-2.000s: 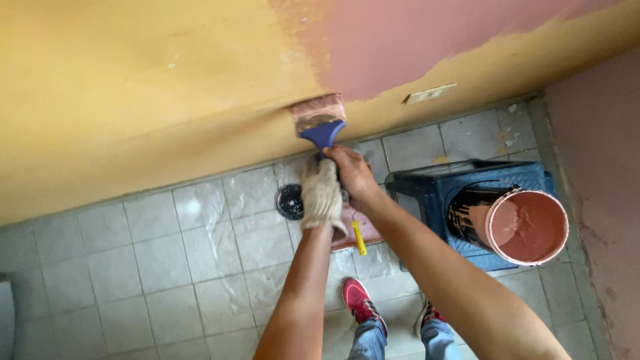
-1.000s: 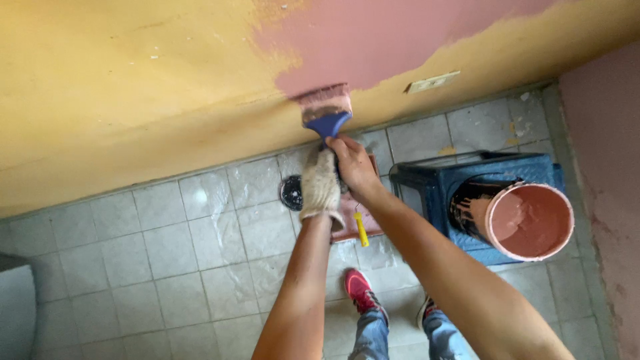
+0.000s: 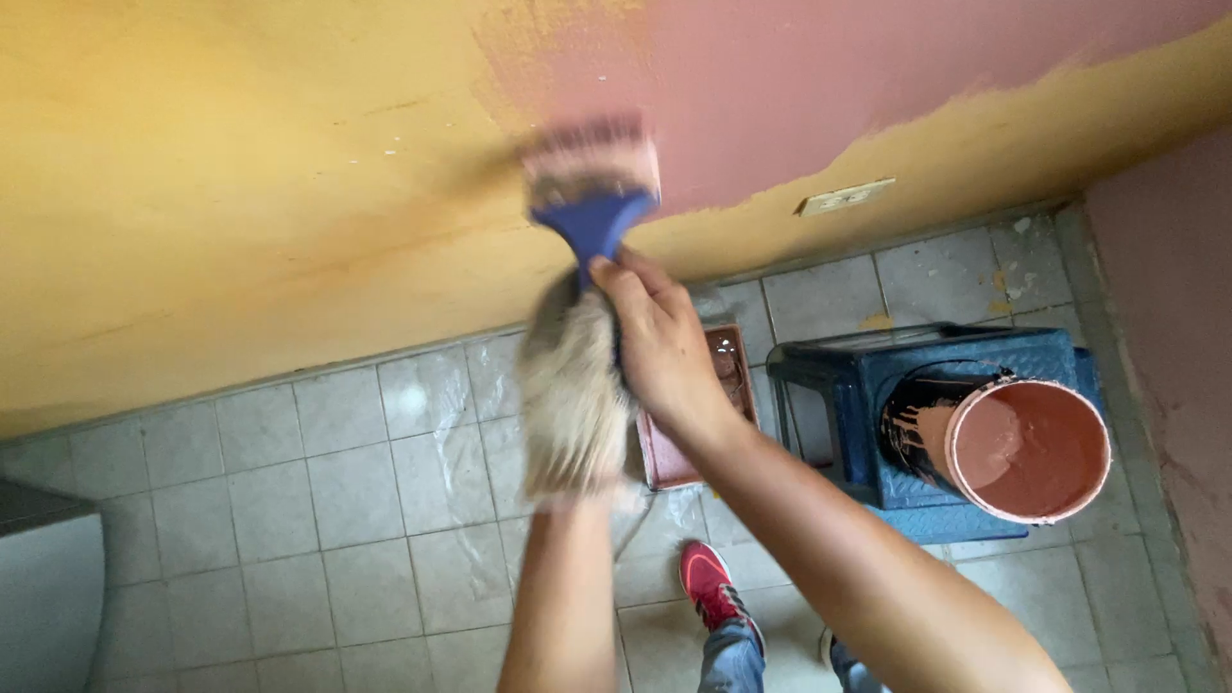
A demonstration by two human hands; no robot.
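A wide paintbrush (image 3: 595,207) with a blue handle is held up against the wall (image 3: 289,164), its blurred bristles at the edge between yellow and pink paint. My left hand (image 3: 576,399), in a knitted work glove, wraps the lower handle. Bare, my right hand (image 3: 664,337) grips the handle beside it, thumb near the blue neck. Below my hands a paint tray (image 3: 669,462) with pink paint lies on the floor, partly hidden by them. To the right, a bucket (image 3: 1030,448) of pink paint stands on a blue plastic step stool (image 3: 871,433).
A wall outlet (image 3: 847,196) sits low in the yellow part of the wall. Grey floor tiles (image 3: 279,500) bear smears and paint spots. A pinkish side wall (image 3: 1174,337) rises at the right. A grey-white object (image 3: 48,587) stands at the far left. My red shoe (image 3: 709,577) is below the tray.
Pink paint covers more of the wall near the brush than two seconds ago. Both hands stay on the handle, and the brush remains at the wall. The view has shifted somewhat.
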